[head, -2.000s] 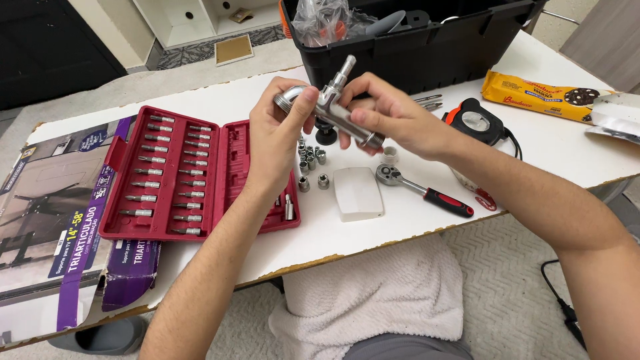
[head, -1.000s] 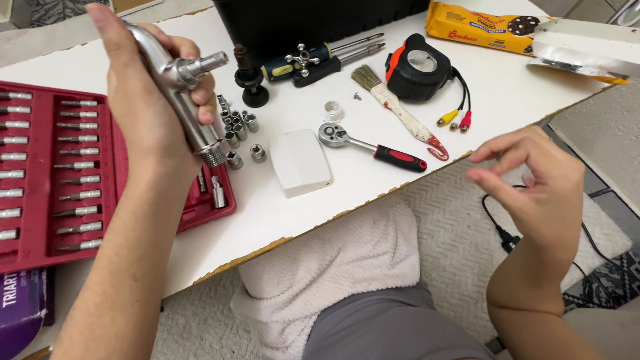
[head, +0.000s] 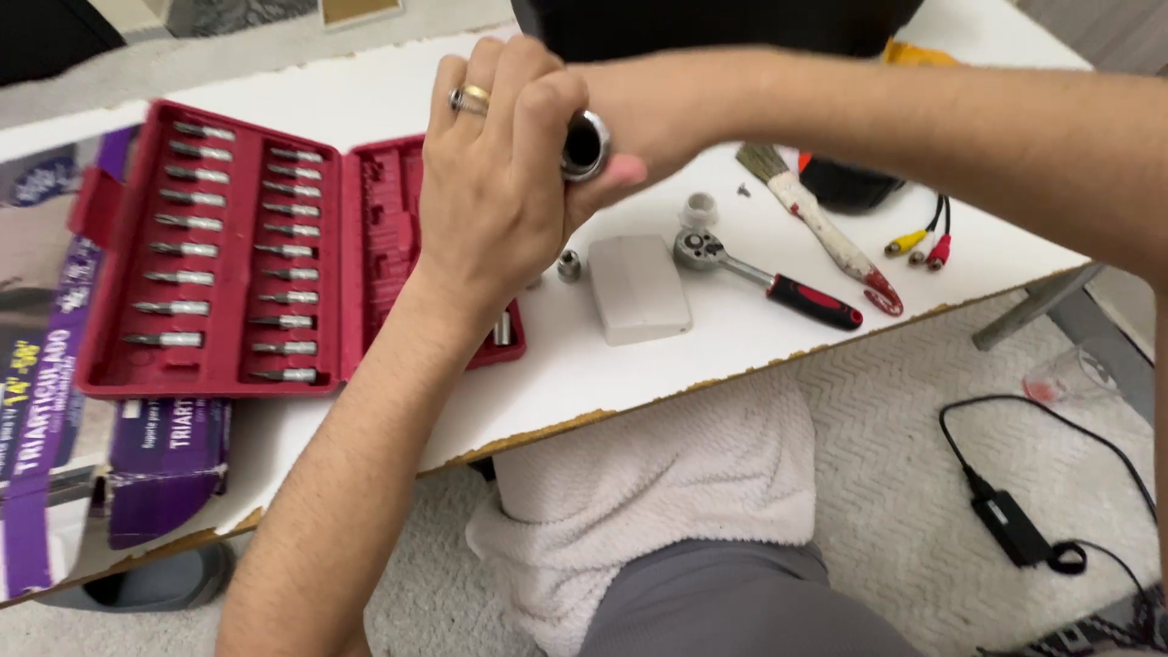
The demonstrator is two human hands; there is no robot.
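Observation:
My left hand [head: 497, 169], with a ring on one finger, is closed around a chromed metal faucet body [head: 585, 146], whose round open end points toward me. My right hand [head: 630, 119] is at the same piece from the far side, largely hidden behind the left; its exact hold cannot be seen. Below them on the white table lie a small socket [head: 568, 265], a white plastic cover [head: 639, 289], a white threaded ring [head: 699, 210] and a ratchet wrench [head: 766, 278] with a black and red handle. A red bit case [head: 342, 274] lies open to the left.
A paint-stained brush [head: 821, 228], a small screw [head: 744, 190], a tape measure [head: 849, 182] and RCA plugs [head: 922, 248] lie at the right. A black bin [head: 721, 23] stands behind. Cardboard packaging [head: 169, 474] is under the case. A power adapter [head: 1011, 527] lies on the floor.
My right hand, apart with nothing in it one second ago, has come up to the faucet body beside my left hand. The view has shifted left.

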